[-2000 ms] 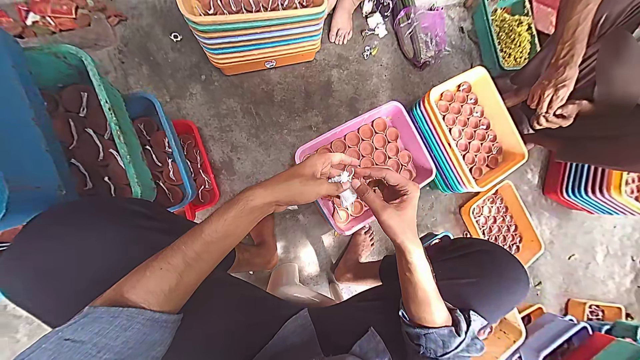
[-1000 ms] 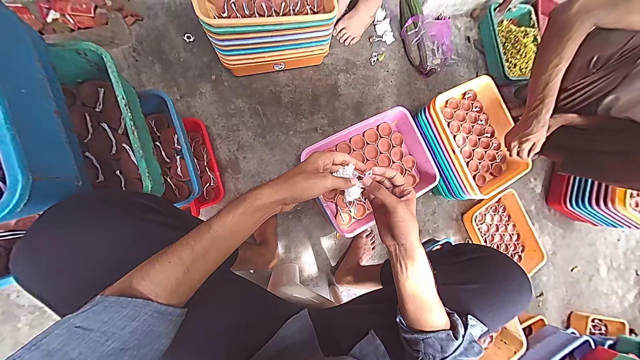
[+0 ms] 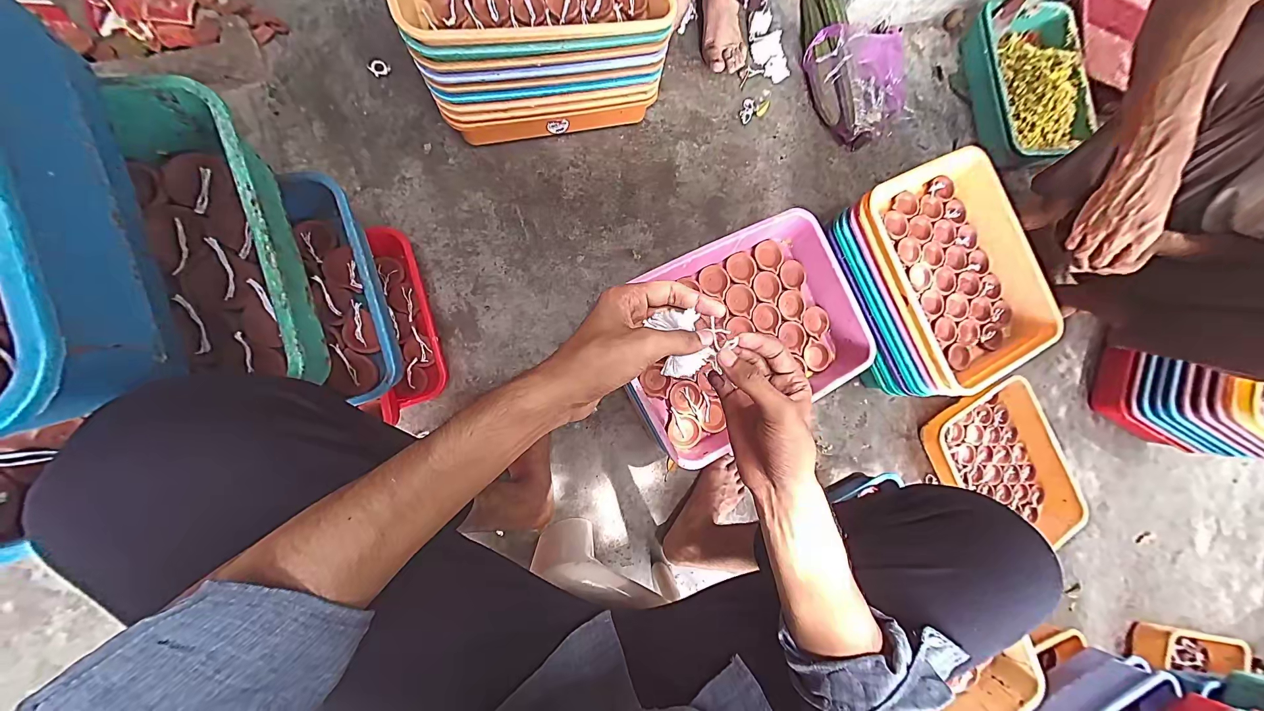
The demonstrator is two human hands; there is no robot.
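My left hand (image 3: 632, 341) holds a bundle of white cotton wicks (image 3: 683, 363) between thumb and fingers. Close on its right, my right hand (image 3: 765, 390) pinches a thin white strand at the bundle's edge between thumb and forefinger. Both hands are above a pink plastic tray (image 3: 647, 265) with rows of small round clay lamps (image 3: 765, 286). White wicks lie in a few lamps (image 3: 691, 400) at the tray's near left; my hands hide part of the rows.
Stacked trays with clay lamps (image 3: 953, 272) stand to the right, an orange tray (image 3: 1066, 494) below them. Another stack (image 3: 553, 123) is at the top. Green (image 3: 286, 257), blue (image 3: 380, 296) and red tubs (image 3: 430, 346) hold lamps at left. A co-worker's hand (image 3: 1121, 222) rests at the right.
My hands stay over the pink tray with the wicks, while my right fingers shift slightly about the strand. The co-worker's hand has moved between frames.
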